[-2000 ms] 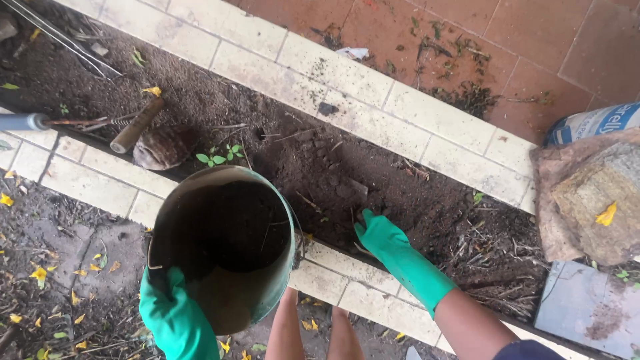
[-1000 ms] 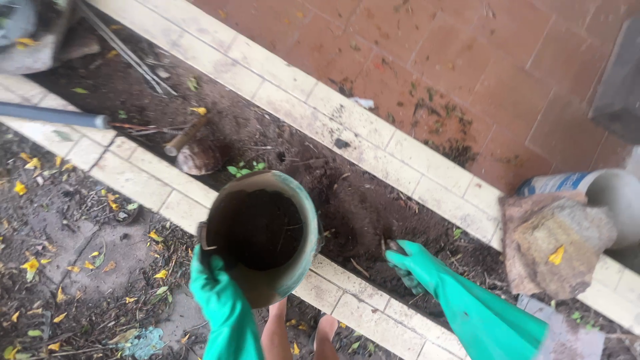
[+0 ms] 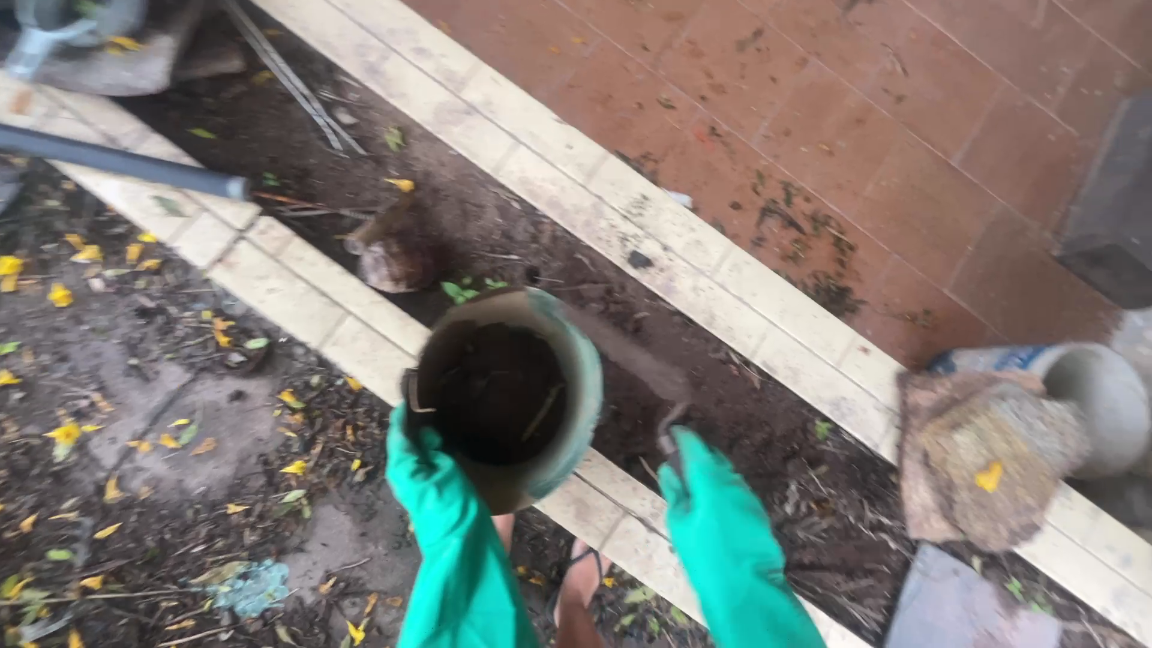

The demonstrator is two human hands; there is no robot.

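My left hand (image 3: 436, 486), in a green rubber glove, grips the near left rim of a round bucket (image 3: 585, 369). Dark soil (image 3: 499, 391) lies inside the bucket, with a pale stem on it. To the right, my right hand (image 3: 706, 481), gloved alike, is closed around the dark handle of a small hand tool (image 3: 670, 427). The tool's thin curved metal neck points up at the soil bed (image 3: 639, 360); motion blurs its head, so its kind cannot be told.
Cream tiled edging (image 3: 693, 243) bounds the bed on both sides. A grey pipe (image 3: 117, 162), metal rods (image 3: 292, 81) and a brown lump (image 3: 391, 261) lie left. Stone slabs (image 3: 999, 468) and a white-and-blue container (image 3: 1093, 405) are at right. My feet (image 3: 580, 585) are below.
My right hand was down at the soil of the bed; now it is drawn back nearer the bucket, and the tool in it shows. The view has shifted.
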